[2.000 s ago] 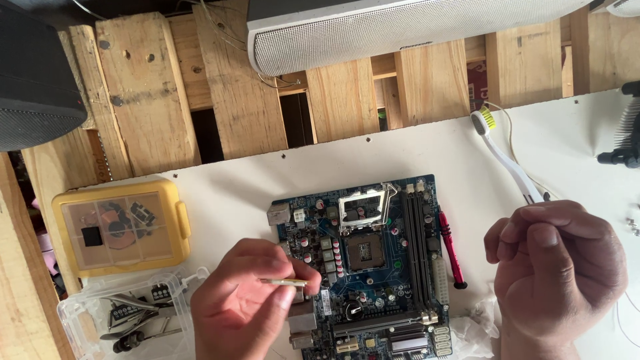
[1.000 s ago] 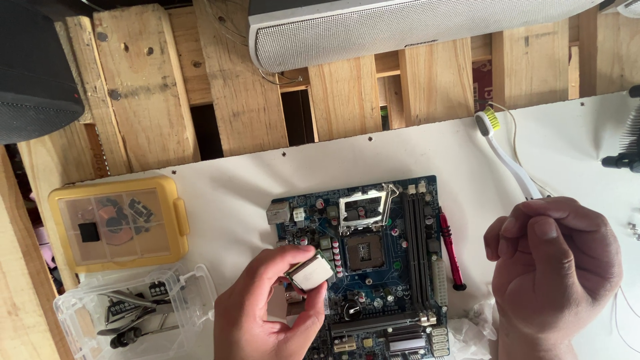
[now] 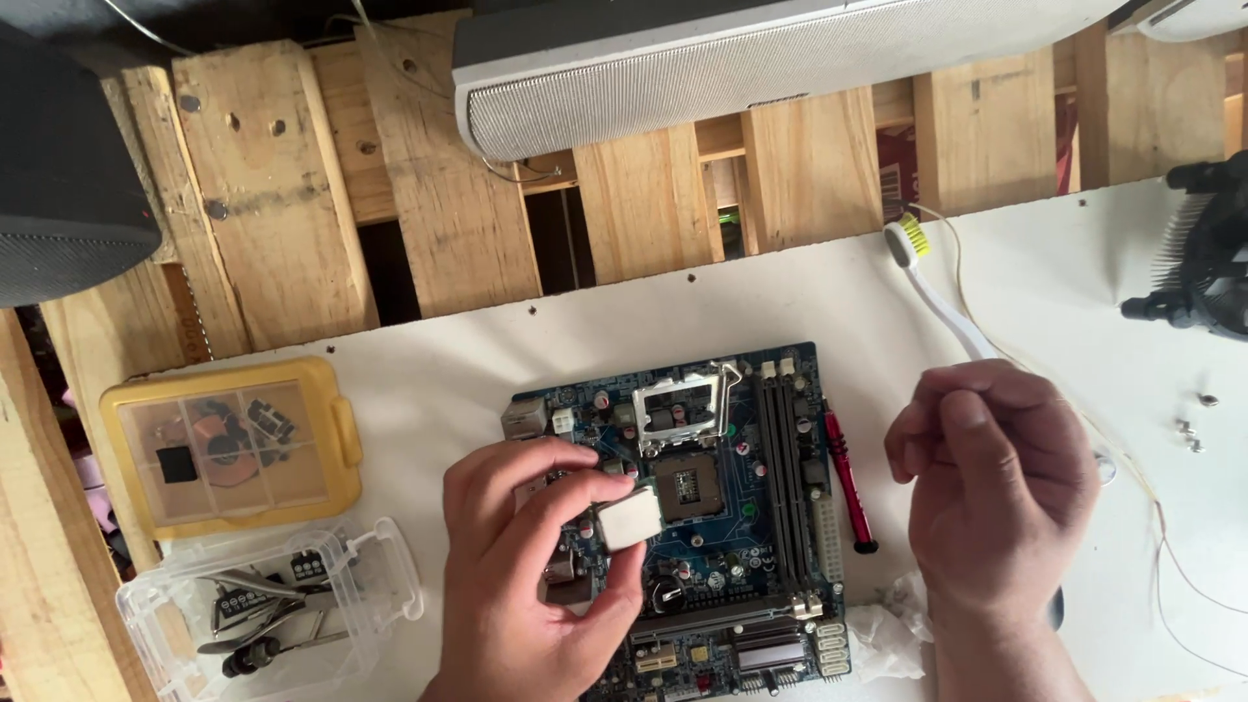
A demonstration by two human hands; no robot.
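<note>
My left hand pinches a square processor chip by its edges, its pale metal lid facing up, over the left part of a blue computer motherboard. Just right of the chip lies the bare CPU socket, whose metal load frame is raised. To the right of the board, my right hand is closed, thumb against the curled fingers; whether something is inside it cannot be seen. A white toothbrush with yellow-green bristles reaches from behind the right hand's fingers. A red screwdriver lies along the board's right edge.
A yellow-framed parts case and a clear plastic box with small tools stand at left. Crumpled white tissue lies beside the board. A black cooler fan and small screws are at right. A grey speaker spans the back.
Two seconds ago the chip was seen nearly edge-on in my left hand; now its pale lid faces the view. My right hand has stayed in about the same place.
</note>
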